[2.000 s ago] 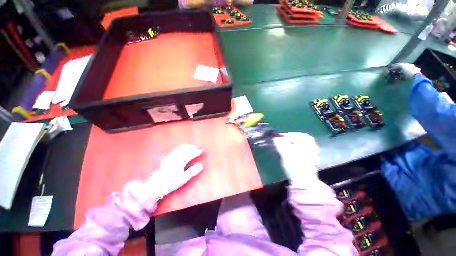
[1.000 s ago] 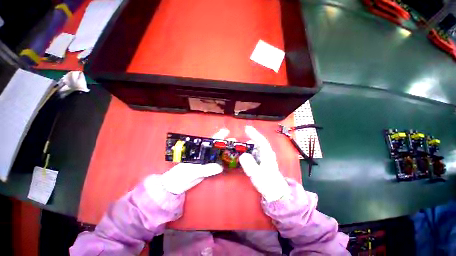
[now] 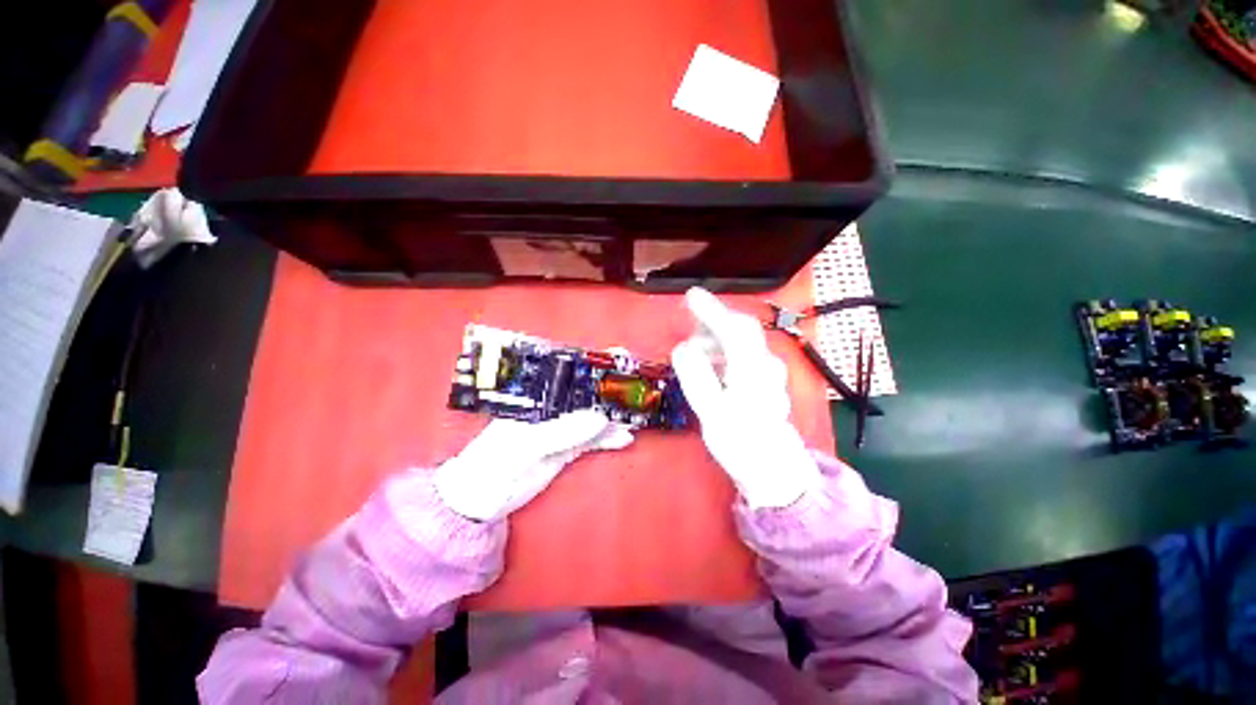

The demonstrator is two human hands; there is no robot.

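A long narrow power supply board [image 3: 537, 380], parts side showing, is over the red foam sheet [image 3: 358, 510] in front of me. A copper and green coil shows near its right end and pale parts at its left end. My left hand [image 3: 530, 455], in a white glove, holds the board's lower edge near the middle. My right hand [image 3: 740, 393], also white-gloved, is at the board's right end with its index finger raised. Its thumb is close to the board's end; whether it grips the board cannot be told.
A black plastic bin [image 3: 551, 200] with red lining and a white label [image 3: 727, 94] stands behind. Side cutters [image 3: 791, 321] and dark tweezers [image 3: 864, 386] lie right on a perforated white card [image 3: 840, 262]. Several boards [image 3: 1164, 372] stand far right. Record sheets [image 3: 48, 317] are left.
The board, brought in from the right between the earlier frames, has since tilted and shows more of its side. My right index finger has lifted away from the board. The view has shifted slightly.
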